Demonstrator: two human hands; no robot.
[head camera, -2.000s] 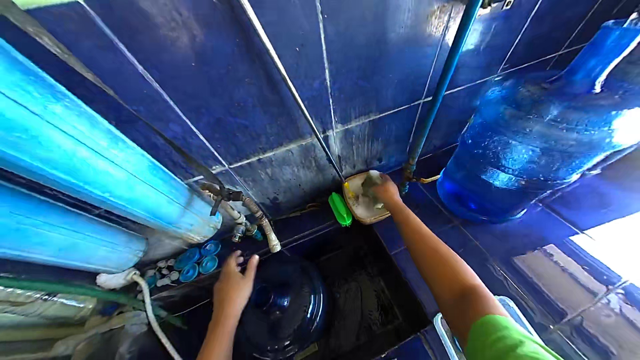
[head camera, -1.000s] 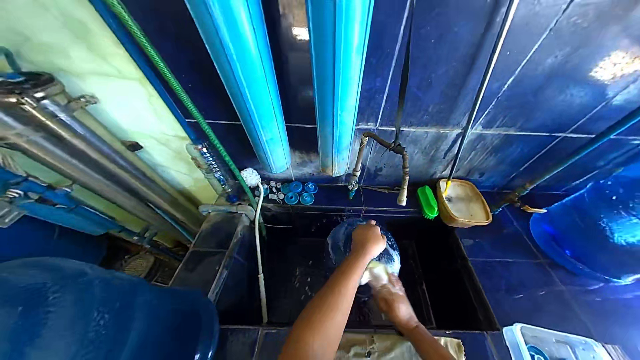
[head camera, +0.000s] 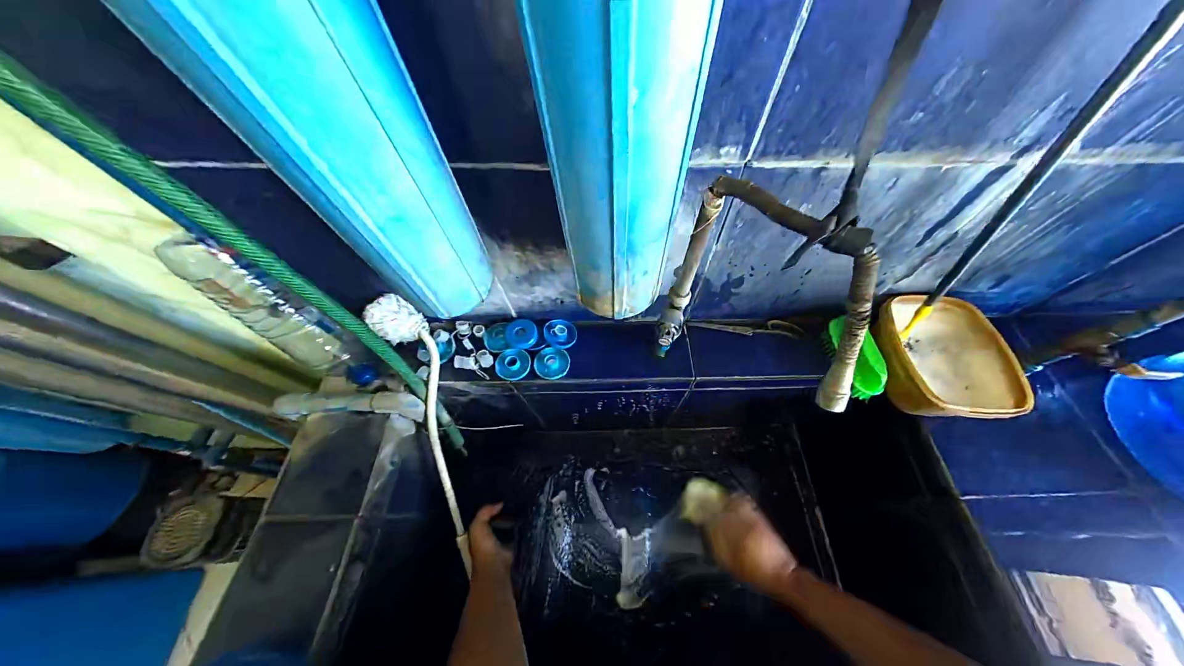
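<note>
My right hand (head camera: 751, 546), blurred by motion, is shut on a pale yellow sponge (head camera: 703, 500) at the lower centre. Left of the sponge, white soap suds (head camera: 634, 564) streak a dark, wet, shiny surface in the tiled basin; it looks like the side of a blue water jug, but its outline is hard to make out. My left hand (head camera: 488, 541) is at the left side of this surface, thumb raised, beside the white handle of a long brush (head camera: 437, 435). Its fingers are mostly hidden in shadow, so its grip cannot be told.
Along the back ledge lie blue bottle caps (head camera: 552, 363), a green scrub brush (head camera: 869, 365) and a yellowish tub (head camera: 1008, 393) with cloudy liquid. A taped pipe spout (head camera: 846, 361) overhangs the basin's back edge. A green hose (head camera: 250, 250) runs down at left. A blue container (head camera: 1152, 416) is at right.
A second ago my hands were close together over the jug, with the sponge between them; now they are apart. Two seconds ago my right hand was at the yellowish tub. The view has shifted.
</note>
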